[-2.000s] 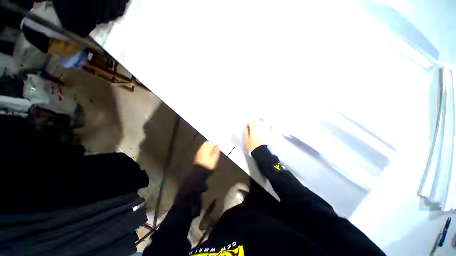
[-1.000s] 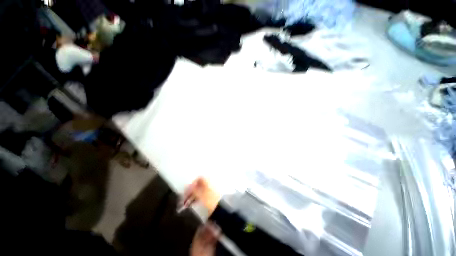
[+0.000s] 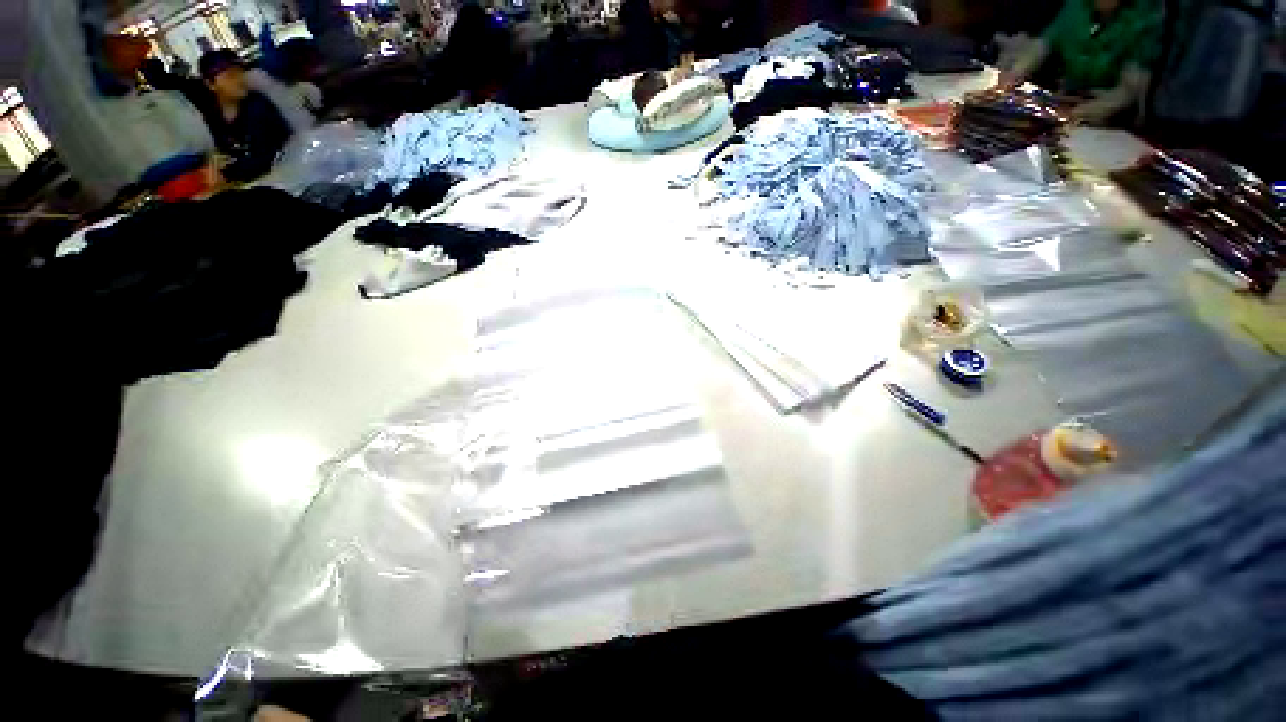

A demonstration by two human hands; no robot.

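Note:
A clear poly cover (image 3: 353, 564) stretches from the bag stack to the bottom left edge, where its end is bunched up. A sliver of a hand, apparently my left hand (image 3: 279, 715), shows at the bottom edge beside this bunched film; the picture cuts it off, so its grip is hidden. My right hand is out of the picture. The stack of poly bags (image 3: 607, 494) lies flat on the white table (image 3: 804, 522), silvery and striped.
Light blue shirts (image 3: 1100, 592) hang at the lower right. Black cloth (image 3: 184, 268) lies left, blue fabric pieces (image 3: 832, 198) further back. A folded film pile (image 3: 776, 360), pen (image 3: 917, 405), blue roll (image 3: 963, 367) and red dish (image 3: 1018, 477) lie right of the stack. People are in the background.
The view has swung up and right, bringing the far table and hanging blue shirts into view. A cover now stretches off the stack. My hands have left the picture, except for a sliver of one.

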